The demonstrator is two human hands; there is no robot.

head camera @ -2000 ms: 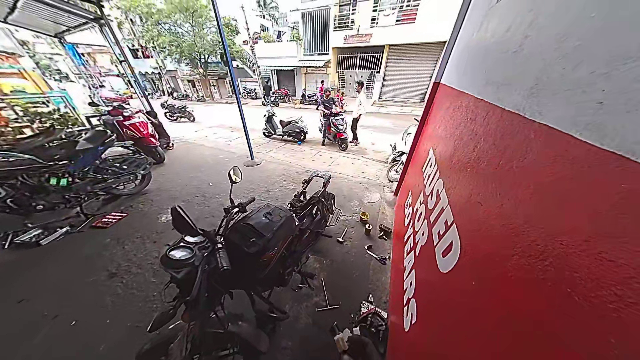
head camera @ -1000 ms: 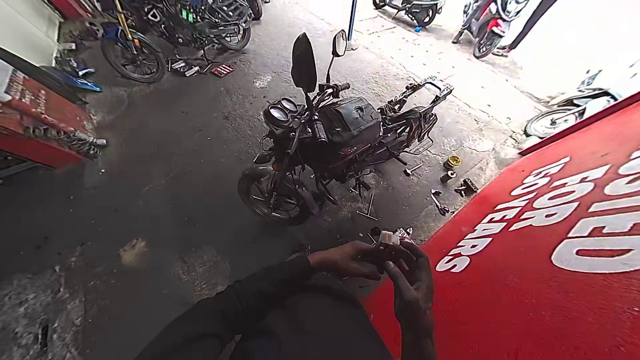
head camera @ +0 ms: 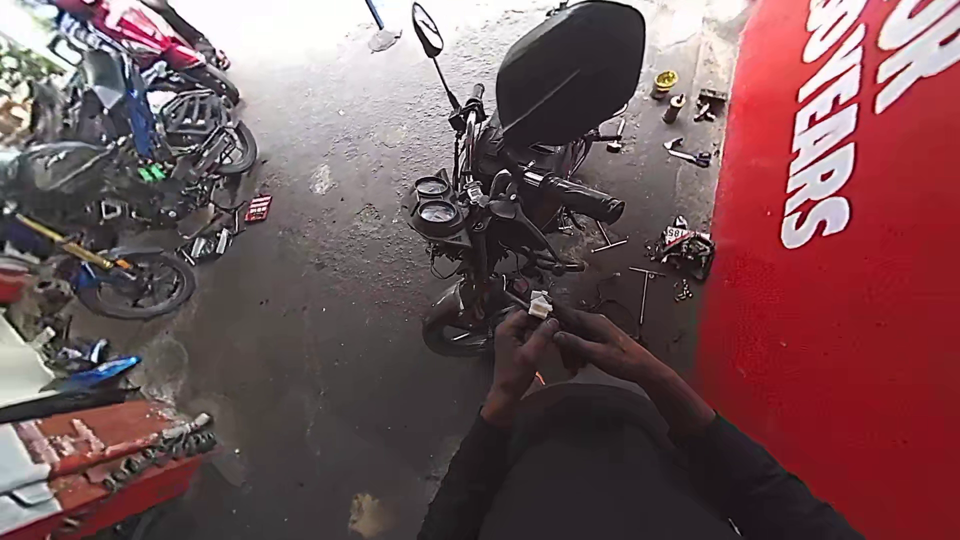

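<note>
My left hand (head camera: 517, 352) and my right hand (head camera: 604, 345) meet in front of my body, just past my dark clothing. Between their fingertips is a small white part (head camera: 540, 304), with something dark beside it; its exact kind cannot be told. My left thumb and fingers pinch it from below, while my right fingers touch it from the right side. Beyond the hands stands a black motorcycle (head camera: 480, 202), its front wheel (head camera: 457, 330) close by, its twin round gauges (head camera: 436, 212) facing up and a large dark mirror (head camera: 570, 71) rising above the handlebar.
A red wall (head camera: 840, 315) with white lettering runs along the right. T-handle wrenches (head camera: 643, 296), a yellow-rimmed container (head camera: 664, 81) and a heap of parts (head camera: 684, 247) lie on the floor beyond the motorcycle. Other motorcycles (head camera: 135, 281) stand at left, near a red bench (head camera: 120, 442) bearing coil springs (head camera: 169, 446).
The view has swung down, then back to the right relative to the motorcycle, which now shows nearer. Both hands stay together around the small white part, as one second ago.
</note>
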